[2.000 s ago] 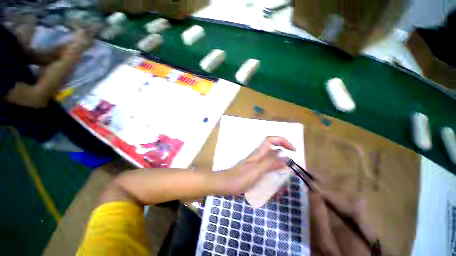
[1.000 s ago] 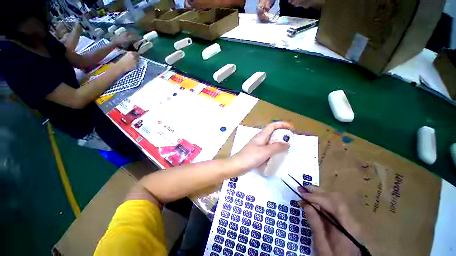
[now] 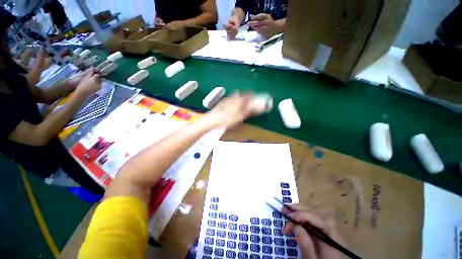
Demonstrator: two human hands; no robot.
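Observation:
My left hand [image 3: 237,109] is stretched out over the near edge of the green conveyor belt [image 3: 324,114], blurred. A white plastic housing [image 3: 263,103] is at its fingertips, and the hand seems to hold it. My right hand [image 3: 310,227] holds thin black tweezers [image 3: 316,231], their two tips apart and pointing up-left over the sticker sheet [image 3: 248,172]. The sheet's upper part is bare white; rows of dark square stickers [image 3: 243,238] cover the lower part. No sticker is visible between the tips.
Several white housings [image 3: 289,113] lie on the belt. The sheet rests on brown cardboard [image 3: 354,202]. A printed poster [image 3: 126,132] lies at left. Across the belt are open trays [image 3: 177,43] and a large box [image 3: 339,35]. A seated person [image 3: 30,111] is at left; others sit across.
My left hand has moved from above the sheet up and out to the belt with the housing. My right hand with the tweezers stays over the sheet. The camera view has shifted.

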